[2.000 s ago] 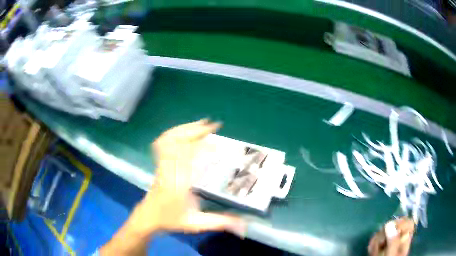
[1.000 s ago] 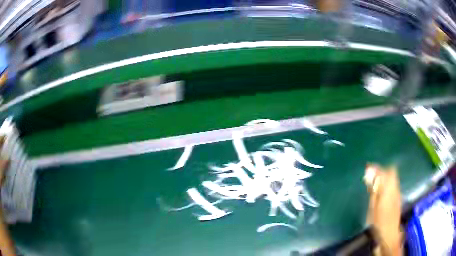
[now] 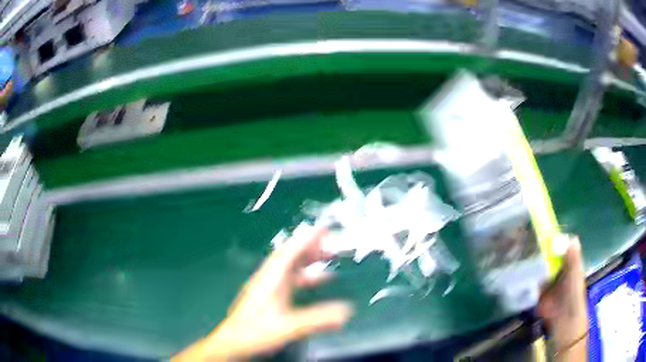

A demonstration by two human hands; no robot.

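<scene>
My right hand [image 3: 564, 297] grips the lower end of a white retail box [image 3: 489, 191] with a yellow-green edge. The box is blurred, tilted up and held above the bench, with its upper end over the belt. My left hand [image 3: 287, 293] is open and empty, left of the box, with fingers apart over the near side of a pile of white liner strips [image 3: 397, 219]. The pile lies on the green bench, between my left hand and the box.
White stacked boxes [image 3: 25, 219] stand at the left edge. A carton [image 3: 124, 124] lies on the green belt behind the grey rail [image 3: 212, 177]. Another green-edged box [image 3: 620, 182] lies at far right. A blue crate [image 3: 616, 311] with white contents is at lower right. A metal post [image 3: 595, 78] stands behind.
My right hand has taken hold of a green-edged box and raised it. My left hand has come in from the left edge to the strips. The belt carton has shifted left in view.
</scene>
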